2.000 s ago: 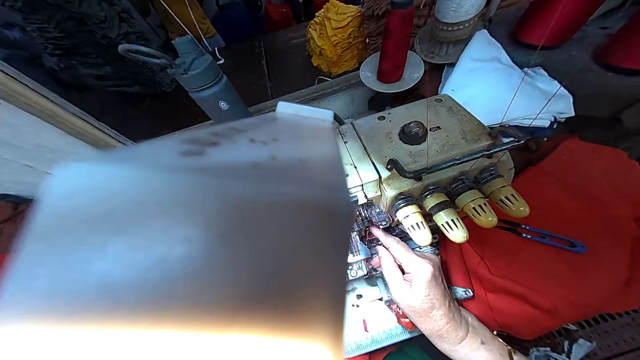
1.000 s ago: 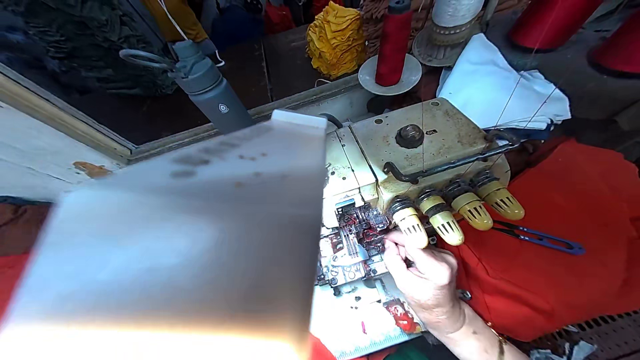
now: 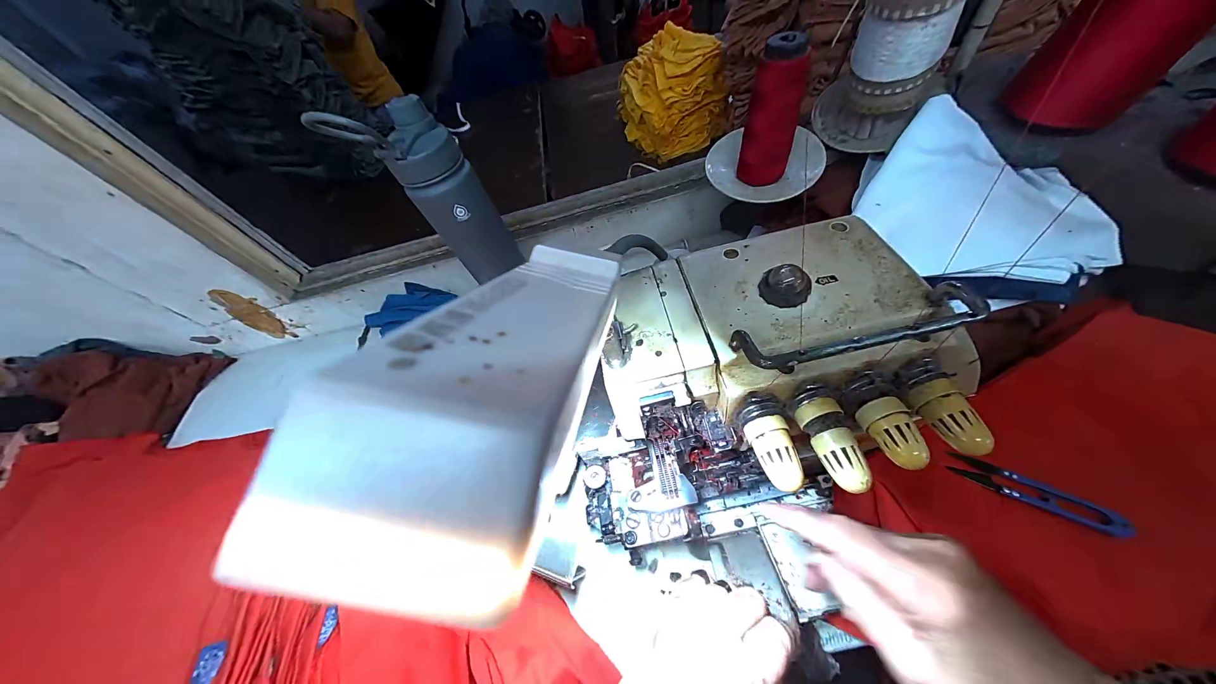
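An overlock sewing machine (image 3: 836, 275) stands at the centre, its needle and looper area (image 3: 665, 465) exposed and brightly lit. My right hand (image 3: 893, 589) is just in front of the machine's lower right side, fingers extended and slightly blurred, with nothing seen in it. To its left, at the bottom edge, my left hand (image 3: 712, 627) has bent fingers by the machine's front metal plates (image 3: 760, 560). Glare washes it out, so whether it grips something cannot be told. Yellow tension knobs (image 3: 841, 456) line the machine's front above my right hand.
A white lamp shade (image 3: 408, 446) covers much of the left foreground. Red fabric (image 3: 1073, 456) lies right with blue thread snips (image 3: 1054, 499) on it; more red fabric (image 3: 114, 541) lies left. Behind stand a grey bottle (image 3: 456, 199), a red thread cone (image 3: 774, 114) and folded yellow fabric (image 3: 674, 95).
My right hand has moved away from the looper area, toward the front, and its fingers have straightened. My left hand has come into view at the bottom. The view has shifted, showing more on the left.
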